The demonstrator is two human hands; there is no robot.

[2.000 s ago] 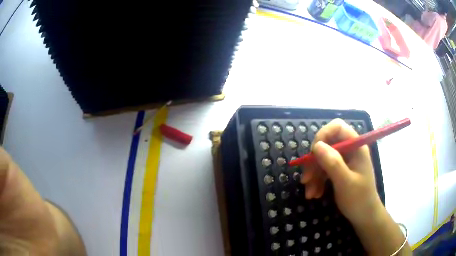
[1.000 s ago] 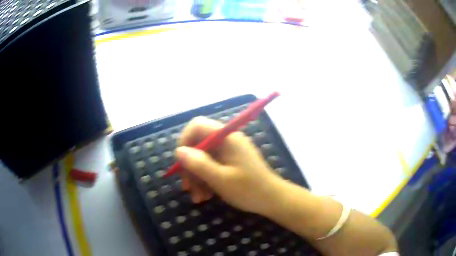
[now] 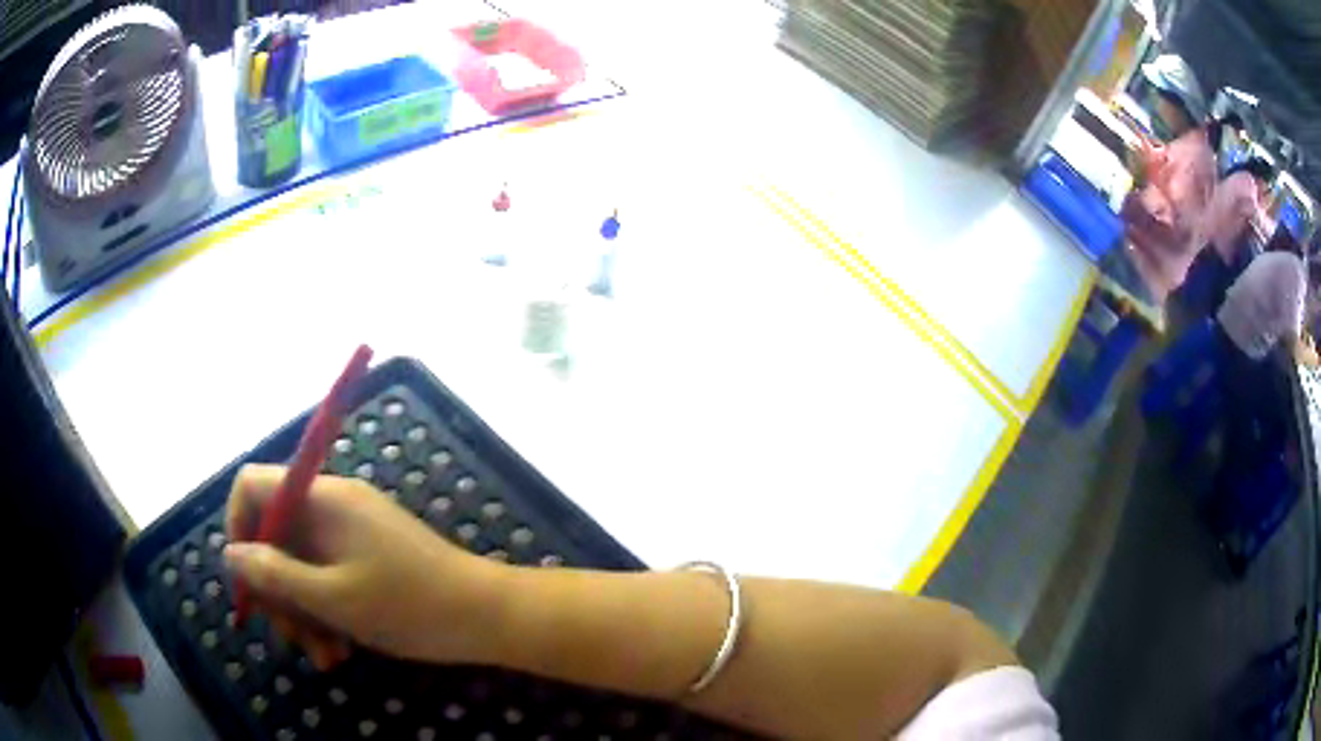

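My right hand [image 3: 341,557] grips a red marker pen [image 3: 312,449] over the left part of a black component tray [image 3: 536,500]. The pen's tip points down among the pockets; whether it touches a part cannot be told. Small round silvery parts sit in rows in the tray's pockets. My right hand and forearm hide the tray's middle. My left hand is out of the picture. A loose red cap [image 3: 116,669] lies left of the tray.
The dark tray stack [image 3: 51,507] stands at the left edge. A fan [image 3: 116,145], pen holder [image 3: 270,123], blue bin [image 3: 380,109] and red bin [image 3: 517,68] stand at the back. Red-top [image 3: 498,232] and blue-top [image 3: 606,258] bottles stand beyond the tray. Cardboard sheets [image 3: 898,65] and seated people [image 3: 1173,174] are farther right.
The view has swung right, so the tray, my right hand and the stack sit farther left. The fan, bottles and people have come into view. My left hand has left the picture. The pen stays held.
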